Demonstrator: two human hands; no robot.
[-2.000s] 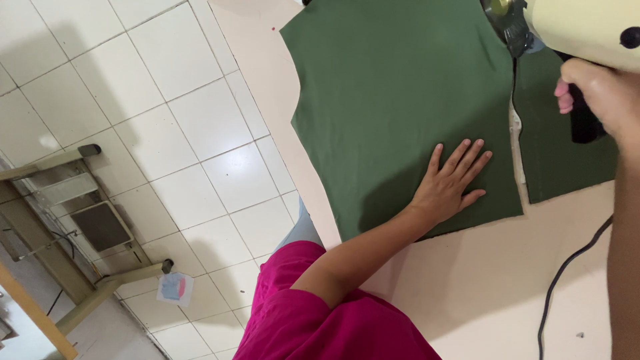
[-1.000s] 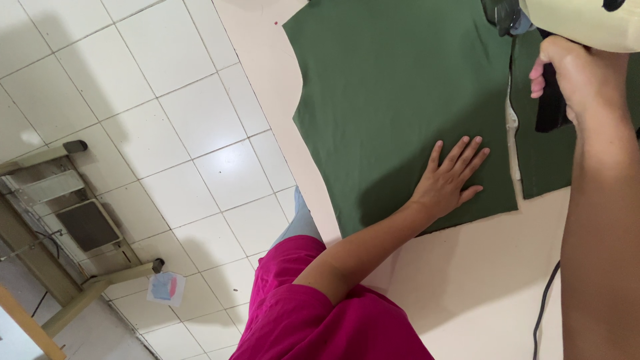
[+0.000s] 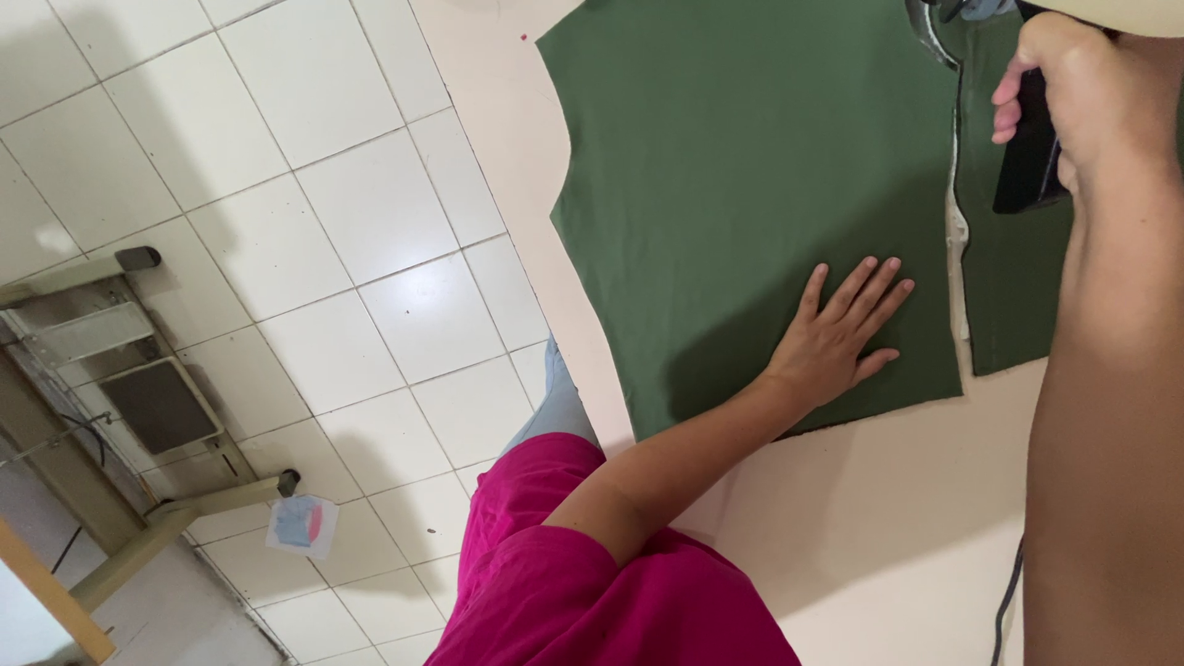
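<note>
Dark green fabric [image 3: 721,185] lies flat on a pale table [image 3: 879,518], with a curved edge on its left side. My left hand [image 3: 828,338] rests palm down on it near the lower edge, fingers spread. At the upper right my right hand [image 3: 1064,92] is wrapped around the black handle [image 3: 1029,153] of an electric cloth cutting machine [image 3: 1128,14], whose cream housing is cut off by the frame. A narrow gap runs down from the machine's metal foot and parts the large piece from a green strip [image 3: 1008,296] on the right.
A black power cable [image 3: 1006,601] lies on the table at lower right, partly behind my right arm. White floor tiles [image 3: 305,231] lie left of the table edge. A metal stand with a pedal [image 3: 162,404] and a printed scrap [image 3: 302,525] are at lower left.
My right hand and the cutting machine have moved up toward the top edge of the view, and the gap in the fabric shows longer. My left hand has stayed in place on the fabric.
</note>
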